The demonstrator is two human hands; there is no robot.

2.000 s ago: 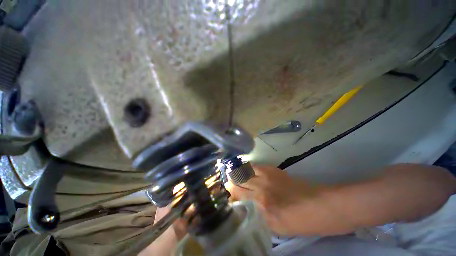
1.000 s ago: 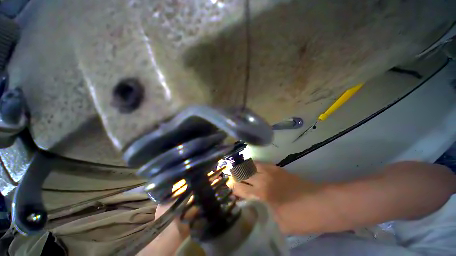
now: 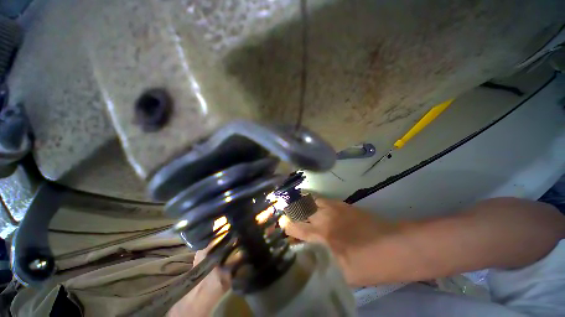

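Observation:
The speckled beige-grey sewing machine head (image 3: pixel 248 74) fills the upper view. Its thread tension assembly (image 3: pixel 229 186), with discs, a coiled spring and a white knob, stands close in front and hides the needle area. My right hand (image 3: pixel 334 232) reaches in from the right beside a small knurled knob (image 3: pixel 301 207) under bright light; its fingertips are hidden. My left hand (image 3: pixel 201 297) shows only in part behind the tension assembly, its fingers hidden. Tan lining cloth (image 3: pixel 124 278) lies in folds at the lower left, with a small dark opening.
A yellow-handled tool (image 3: pixel 424 124) with a thin metal tip lies on the machine bed (image 3: pixel 433 179). A black bent tool (image 3: pixel 503 88) lies beyond it. A flat metal arm (image 3: pixel 356 151) is nearer the needle area. A dark seam crosses the bed diagonally.
The view has shifted slightly, so the tension assembly sits a little differently against the background. Both hands stay in nearly the same place, and the tan cloth's folds have changed slightly.

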